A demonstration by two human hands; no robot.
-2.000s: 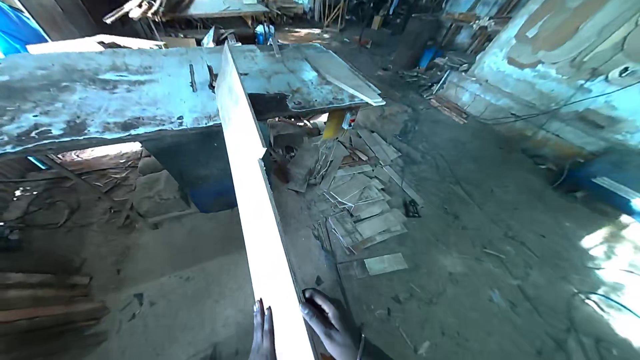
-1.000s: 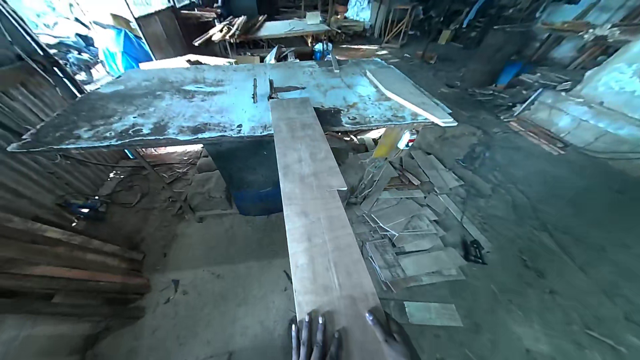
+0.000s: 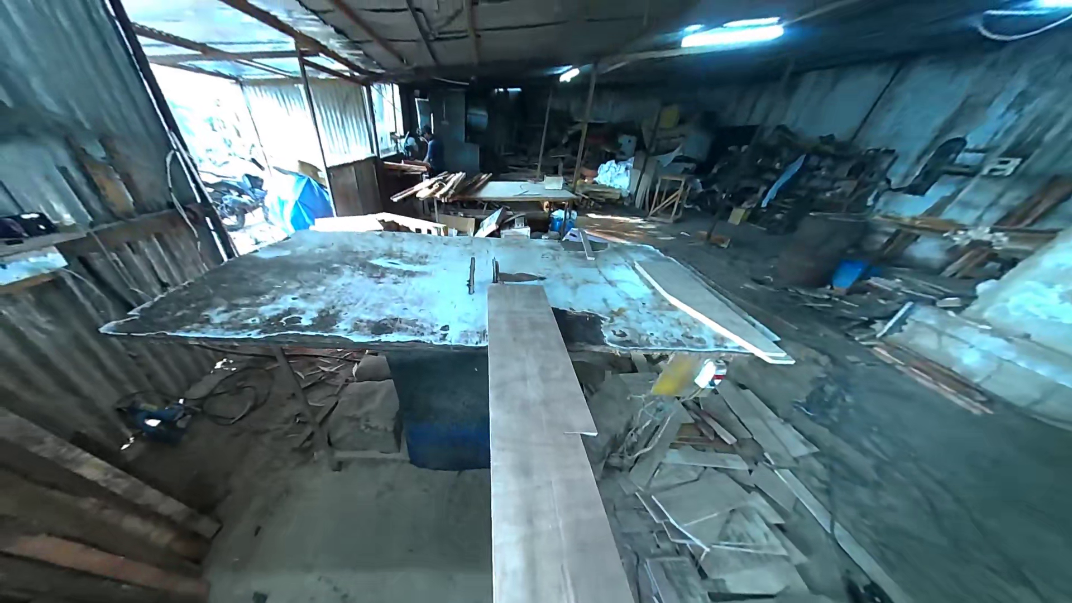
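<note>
A long wooden board (image 3: pixel 544 452) lies flat, running from the bottom edge of the head view up onto a worn, stained table (image 3: pixel 368 285). Its far end rests beside the slot in the tabletop, where a thin dark upright piece, perhaps a saw blade (image 3: pixel 495 270), stands. The board has a step in its right edge, about halfway along. Neither of my hands shows; the near end of the board is cut off by the frame. A pale cut board (image 3: pixel 712 314) lies along the table's right side.
Wood offcuts (image 3: pixel 729 519) litter the floor right of the long board. A blue power tool (image 3: pixel 159 419) with a cable lies at left, near stacked timber (image 3: pixel 92 511). A dark blue barrel (image 3: pixel 444 410) stands under the table. Farther back are another table (image 3: pixel 511 192) and a person (image 3: pixel 432 152).
The board, on its edge two seconds ago, has turned flat. Both my hands, on its near end one second ago, have left the view as it tilted up.
</note>
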